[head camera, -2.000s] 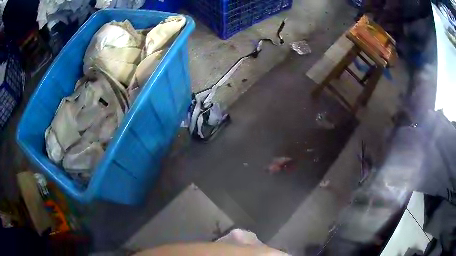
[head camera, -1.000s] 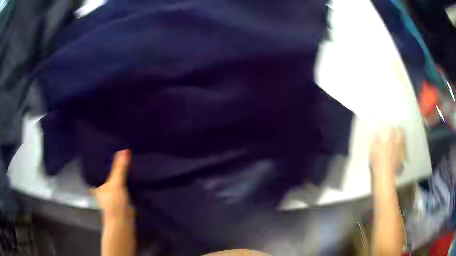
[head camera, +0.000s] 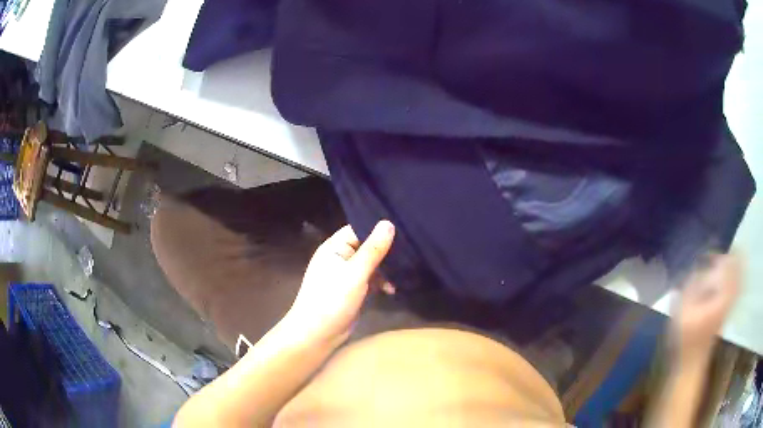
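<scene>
The navy garment (head camera: 502, 92) lies in layers over the white table, and its near edge hangs over the front. A shinier inner panel (head camera: 560, 196) shows inside it. My left hand (head camera: 351, 259) pinches the hanging edge between thumb and fingers. My right hand (head camera: 707, 292) is blurred at the lower right, close to the garment's right corner; whether it holds anything cannot be told.
A grey garment (head camera: 79, 63) hangs over the table edge at upper left. A wooden stool (head camera: 33, 171) and a blue crate (head camera: 67, 351) stand on the floor at left. The white table (head camera: 243, 104) has its front edge running diagonally. My brown bottoms (head camera: 226, 251) show below.
The view has swung from the floor to the table, now tilted to show the stool. My left hand has taken hold of the navy garment's edge. My right hand is now nearer the garment's right corner.
</scene>
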